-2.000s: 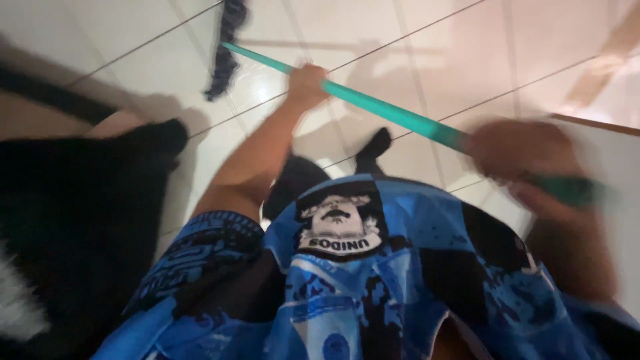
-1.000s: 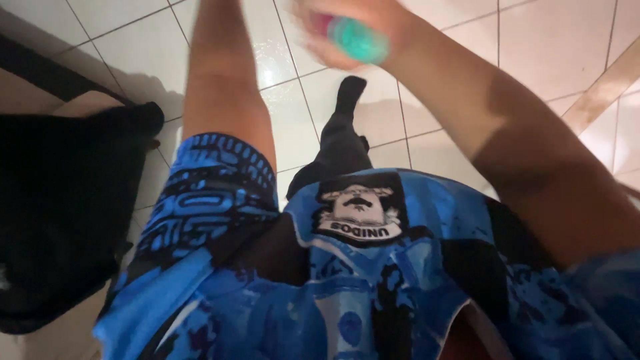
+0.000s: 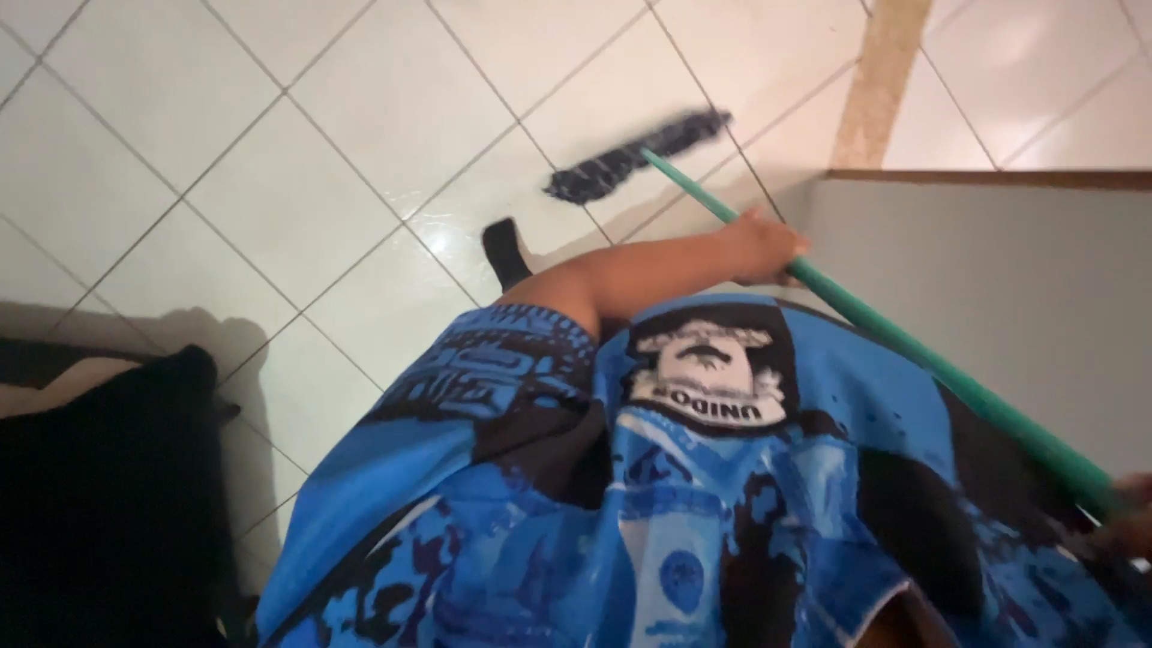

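A green pole (image 3: 900, 337) runs from the lower right edge up to a dark, fuzzy mop or broom head (image 3: 612, 166) lying on the white tiled floor. My left hand (image 3: 765, 245) is closed around the pole's middle, a short way from the head. At the right edge my right hand (image 3: 1129, 517) is wrapped round the pole's thick upper end; it is blurred and partly cut off by the frame. A dark-covered foot (image 3: 507, 252) shows on the tiles below the head.
To the right stands a pale grey wall or panel (image 3: 972, 270) with a brown top edge. A tan strip (image 3: 882, 81) crosses the floor beyond it. Black cloth (image 3: 108, 504) drapes over something at the lower left.
The dark head, at the upper left two seconds ago and out of view one second ago, is now on the floor at the upper middle right. Both hands have moved right in the view.
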